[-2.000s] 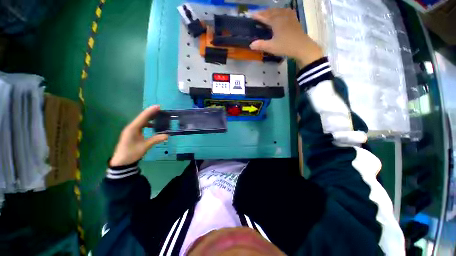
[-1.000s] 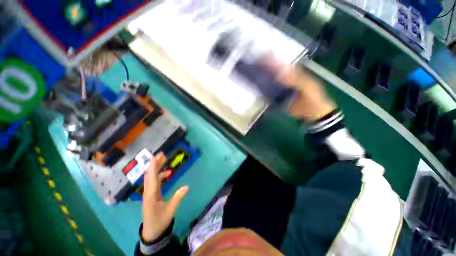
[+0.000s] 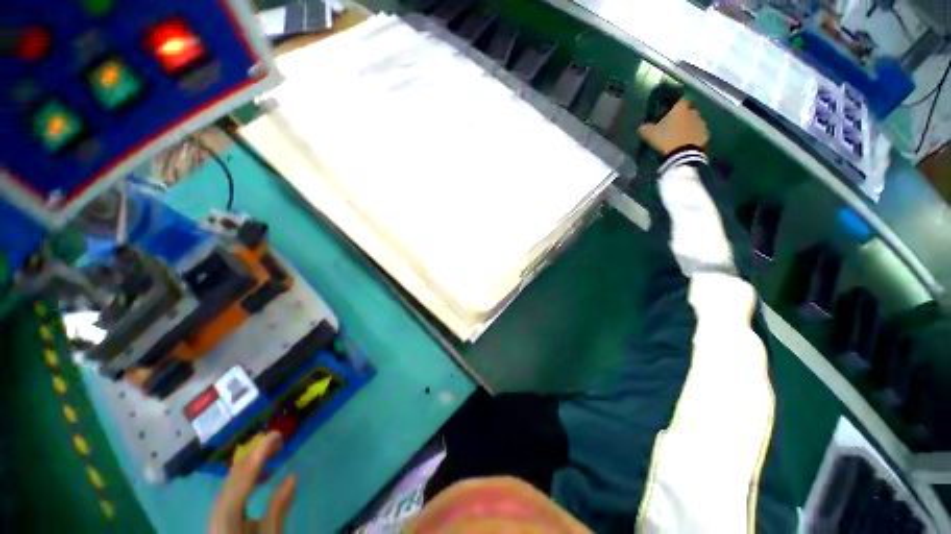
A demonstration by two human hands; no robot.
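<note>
My right hand is stretched far out over the green conveyor belt, with its fingers at a dark housing; the grip is too small to make out. My left hand is at the bottom left by the blue front of the base, partly cut off by the lower edge, fingers apart and empty. The orange-brown fixture sits on the grey base plate, with a dark part in it under the metal press head.
A control box with lit buttons fills the upper left. White sheets lie on a stack between press and conveyor. Black housings stand spaced along the belt. A tray of dark parts is at the lower right.
My right hand has moved from the press, over the white sheets, out to the conveyor. My left hand has let go of its housing and moved lower. The view has swung right.
</note>
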